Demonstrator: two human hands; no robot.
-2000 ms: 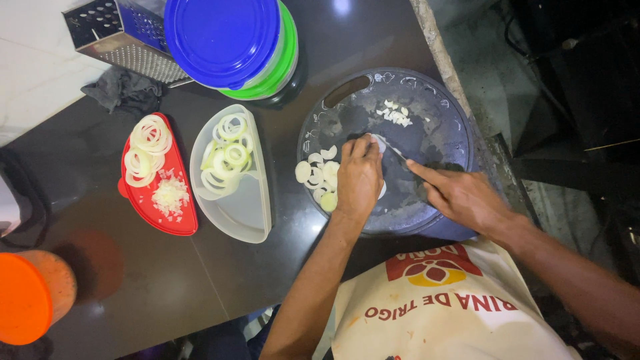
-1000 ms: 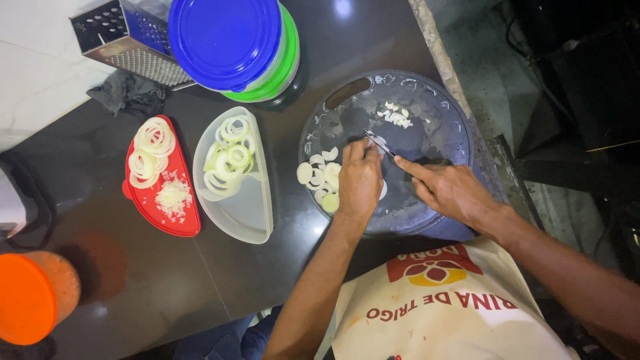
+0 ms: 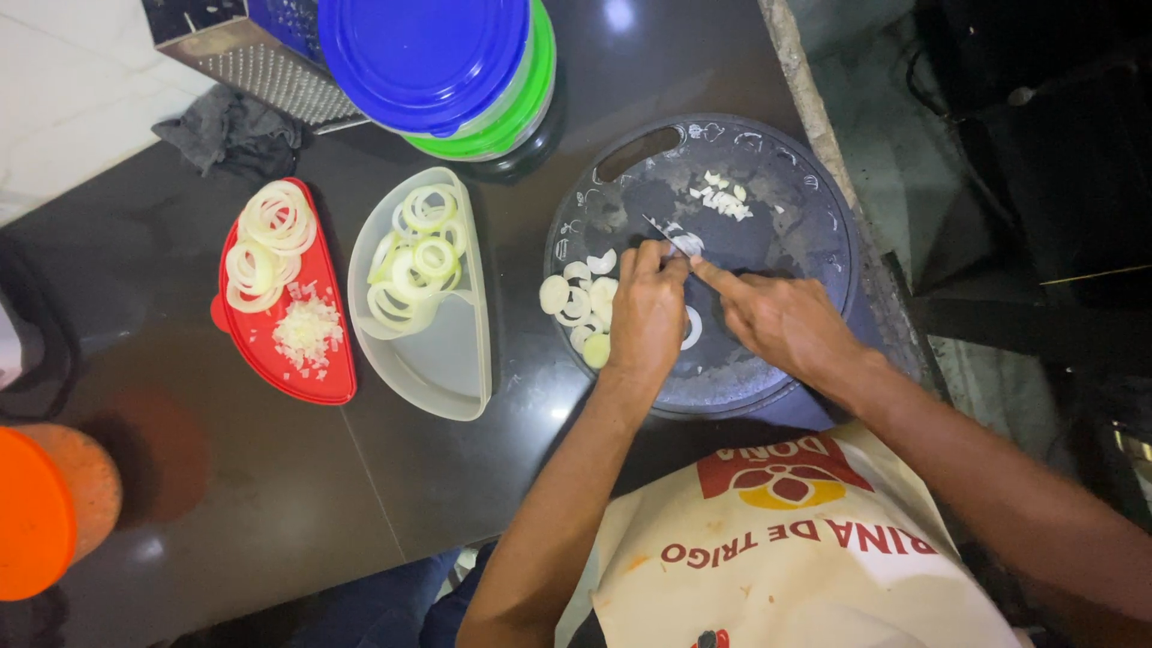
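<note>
On a round black cutting board (image 3: 720,360), my left hand (image 3: 648,310) presses down with bent fingers on a piece of onion (image 3: 688,243). My right hand (image 3: 783,324) grips a knife (image 3: 661,229), its handle hidden in the palm and its blade lying across that onion by my left fingertips. Chopped onion (image 3: 723,196) forms a small pile near the board's far side. Onion slices (image 3: 576,301) lie at the board's left edge, beside my left hand. One onion ring (image 3: 691,328) rests between my wrists.
Left of the board stand a translucent half-round container (image 3: 481,360) with onion rings and a red half-round lid (image 3: 337,382) with rings and chopped onion. Behind them are blue-lidded containers (image 3: 423,54), a box grater (image 3: 270,72) and a dark cloth (image 3: 229,135). An orange-lidded container (image 3: 36,513) sits at left.
The knife in my right hand has shifted and turned slightly over the onion at my left fingertips. My left hand has stayed in nearly the same place.
</note>
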